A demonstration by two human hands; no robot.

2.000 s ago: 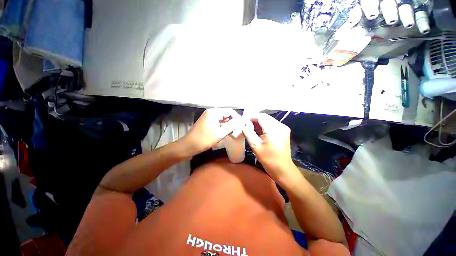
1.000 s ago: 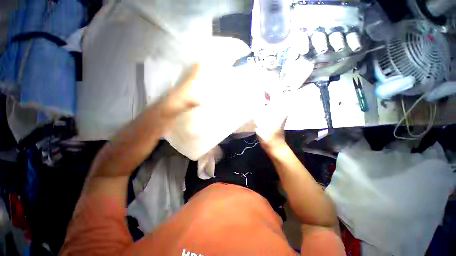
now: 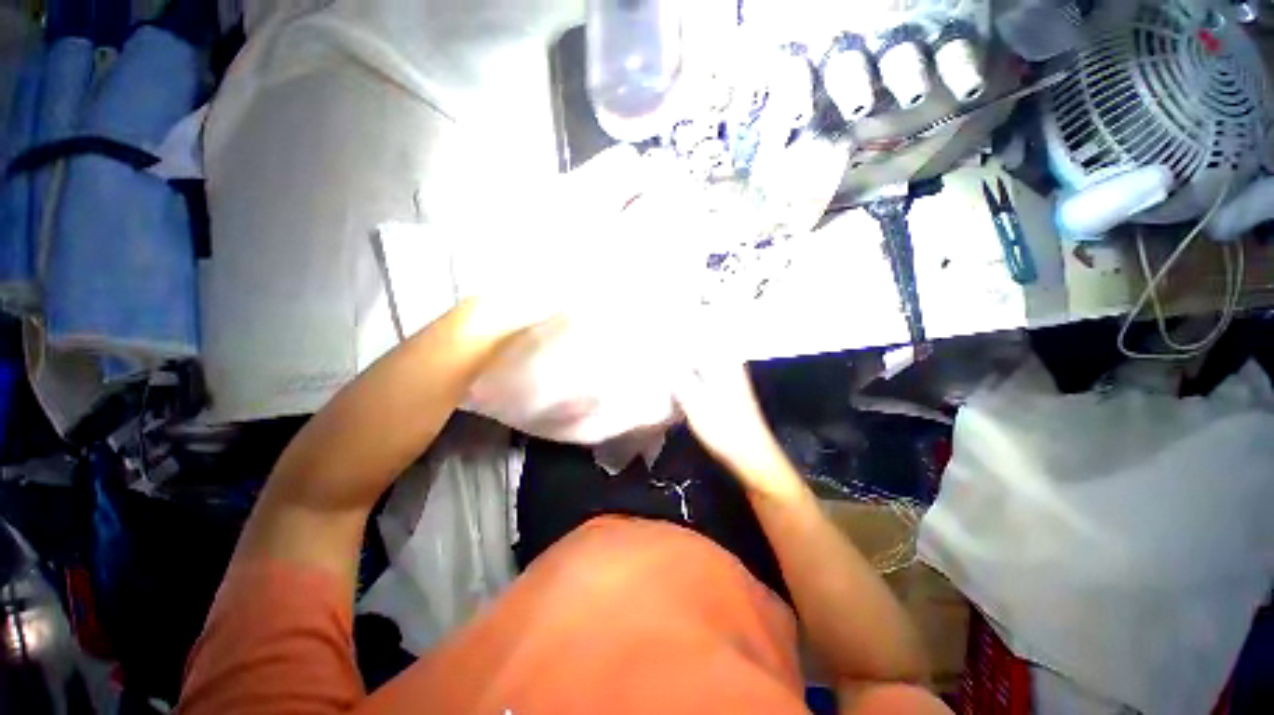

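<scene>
A white fabric panel [image 3: 573, 384] lies at the front of the sewing area, and its lower edge hangs over the table edge above my lap. Glare washes out much of it. My left hand [image 3: 496, 328] is on the panel's left side, its fingers lost in the glare. My right hand [image 3: 715, 398] is at the panel's lower right edge, its fingers also washed out. The overlock machine's needle area [image 3: 741, 259] is just beyond the cloth, too bright to make out.
Teal snips [image 3: 1006, 231] and a black upright strap or lever [image 3: 901, 266] are right of the machine. A small fan [image 3: 1160, 98] stands farther right. White cut pieces [image 3: 1104, 517] hang over a red crate [image 3: 995, 671]. Denim rolls [image 3: 126, 210] are far left. Thread tails [image 3: 676, 500] lie on my lap.
My hands have moved from small cloth over my lap up to the larger panel on the table. Since one second ago, the panel's hanging edge has shifted right, and my left hand is lower.
</scene>
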